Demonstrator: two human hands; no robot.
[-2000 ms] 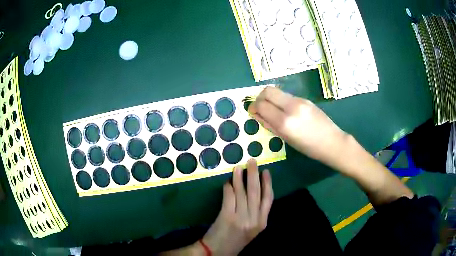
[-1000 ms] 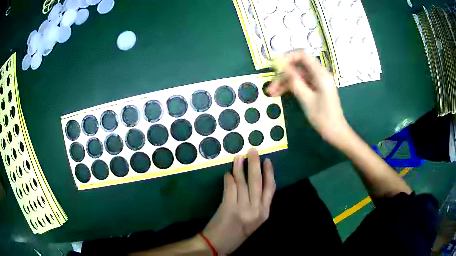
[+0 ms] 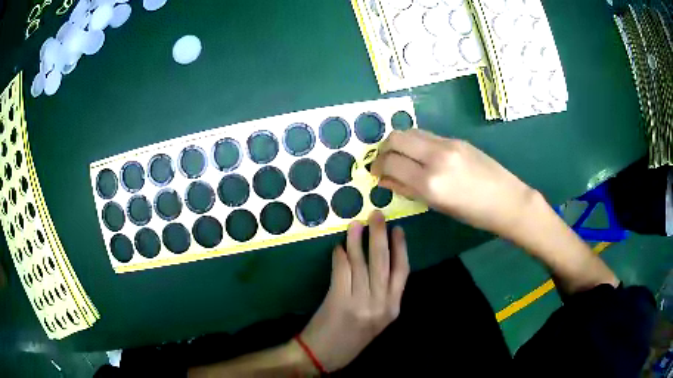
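Observation:
A white holder sheet (image 3: 214, 179) with yellow edges lies across the green table. It has three rows of round holes showing dark green. Most holes are wide with a grey rim; the top right one is smaller. My right hand (image 3: 443, 173) is over the sheet's right end, its fingertips pinched on yellow release-liner rings (image 3: 365, 164) at a middle-row hole. It hides part of the right-hand holes. My left hand (image 3: 361, 295), with a red string at the wrist, rests with spread fingertips on the sheet's lower edge and holds nothing.
Loose milky discs (image 3: 81, 37) pile at the upper left, with one single disc (image 3: 187, 49) apart. Stacked empty sheets (image 3: 37, 236) are at the left. Filled sheets (image 3: 524, 66) lie at the upper right, other stacked sheets (image 3: 643, 81) at the far right. A blue stool (image 3: 594, 214) stands below.
My right hand moved from the top row to the right, above the sheet, then back down to the middle row. Another top-row hole looks wider. My left hand stayed at the lower edge.

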